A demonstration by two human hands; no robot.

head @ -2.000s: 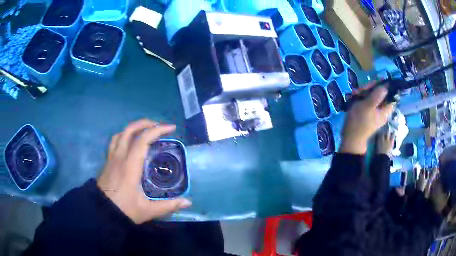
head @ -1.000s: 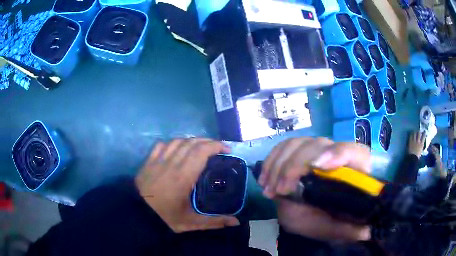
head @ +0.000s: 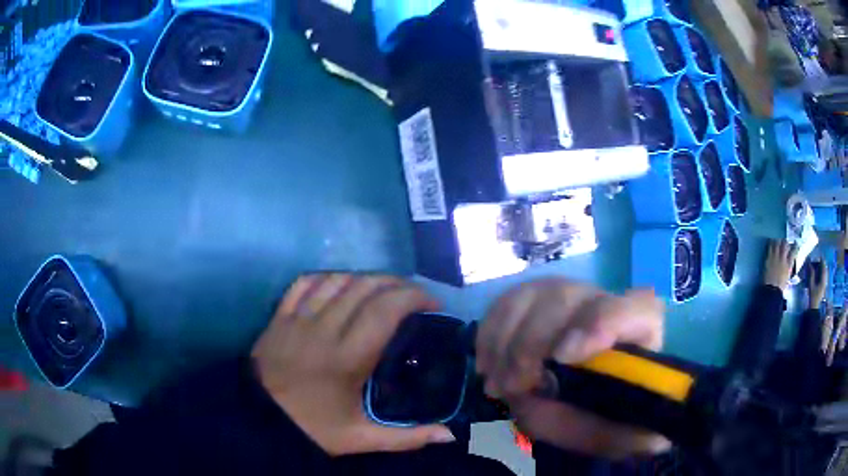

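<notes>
My left hand [head: 339,358] grips a light-blue speaker housing with a black driver [head: 418,369] near the bench's front edge, its black face turned up towards me. My right hand [head: 563,363] is shut on a black electric screwdriver with a yellow-orange band [head: 642,374], held nearly level. The tool's front end points left at the housing's right rim. The bit tip is blurred and partly hidden by my fingers, so I cannot tell if it touches a screw. The white-and-black screw feeder [head: 575,169] stands just behind my hands.
Another speaker housing [head: 63,321] stands at the left. More stand at the upper left [head: 209,60] beside small blue pieces and a thin dark tool [head: 56,153]. Rows of housings [head: 686,186] stand right of the feeder. Another person's hand [head: 779,263] shows at the far right.
The screwdriver has come from the far right to the held housing, beside my left hand. In the last second, the hands, housing and surroundings shift slightly lower in the view.
</notes>
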